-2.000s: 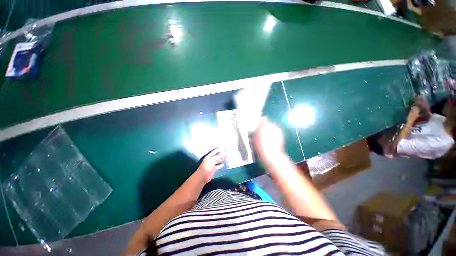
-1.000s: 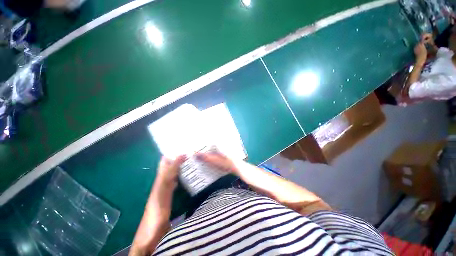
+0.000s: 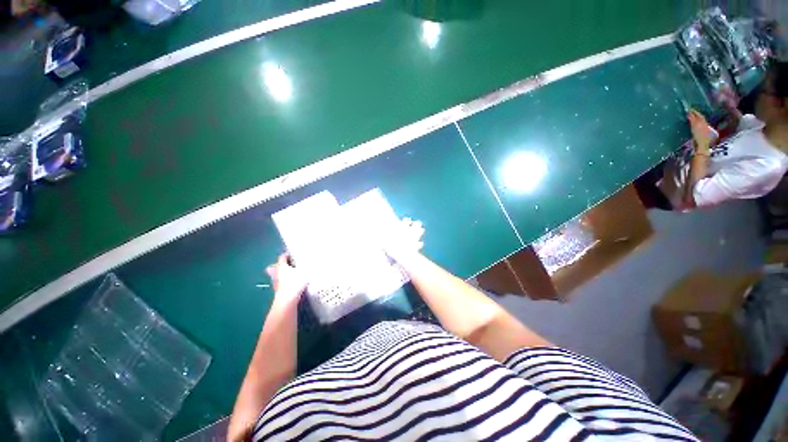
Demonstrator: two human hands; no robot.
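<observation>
White sheets [image 3: 333, 246], glaring and overexposed, lie in front of me on the green bench [image 3: 233, 306]. They overlap at different angles. The lower sheet shows faint printed rows near its bottom edge. My left hand [image 3: 288, 276] is at the sheets' left edge, its fingers partly hidden by glare. My right hand [image 3: 403, 242] is at the right edge, its fingers spread and lying on or beside the sheet. Glare hides how firmly either hand touches the sheets.
An empty clear blister tray [image 3: 125, 363] lies at the left. Wrapped dark units [image 3: 57, 155] sit at the far left. Clear trays [image 3: 713, 52] and a person [image 3: 734, 164] are at the right. An open cardboard box [image 3: 596, 242] stands below the bench edge, another box [image 3: 704, 315] behind.
The sheets first lay further right, with my right hand blurred over them. Now both hands are at their edges. Since one second ago, my right hand has moved outward to the right edge.
</observation>
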